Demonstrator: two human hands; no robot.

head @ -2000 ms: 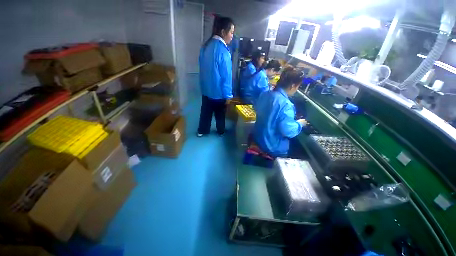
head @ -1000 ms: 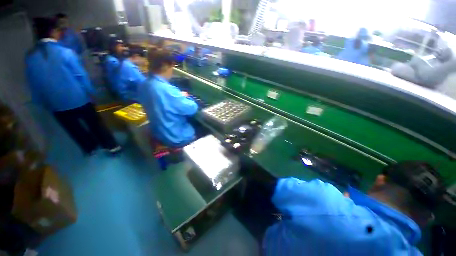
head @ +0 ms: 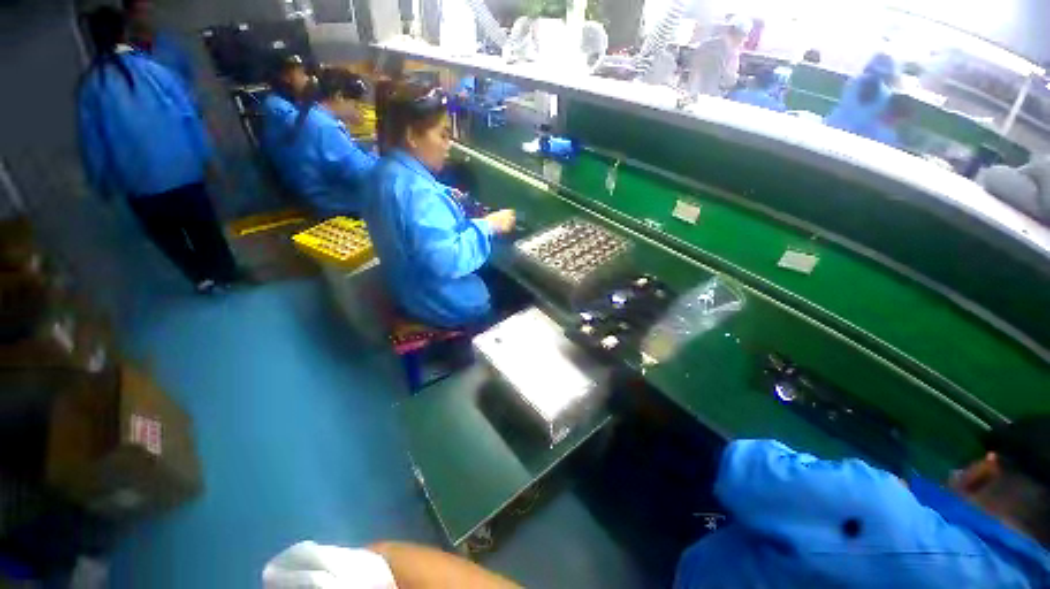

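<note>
A bare forearm shows at the bottom edge, with a white cuff or glove at its left end, cut off by the frame. It seems to be my left arm (head: 334, 566); whether the white part is a hand is unclear. My right hand is out of the picture. Nearest in front, a shiny silver-white block or stack of trays (head: 539, 366) lies on a green side table (head: 449, 466). On the long bench, a silver-grey parts tray (head: 573, 249), dark round parts (head: 616, 313), a clear plastic bag (head: 697, 313) and a long black parts tray (head: 823, 403) lie in a row.
A person in blue (head: 852, 524) is close at the lower right. Another (head: 426, 230) sits at the bench, with more people beyond. A person (head: 144, 138) stands at the left. A yellow tray (head: 334, 239) and a carton (head: 121, 443) flank the blue floor (head: 265, 403).
The view has swung right, then slightly back and down. The bare forearm and white part have appeared at the bottom edge. The seated worker beyond the silver tray has raised the head.
</note>
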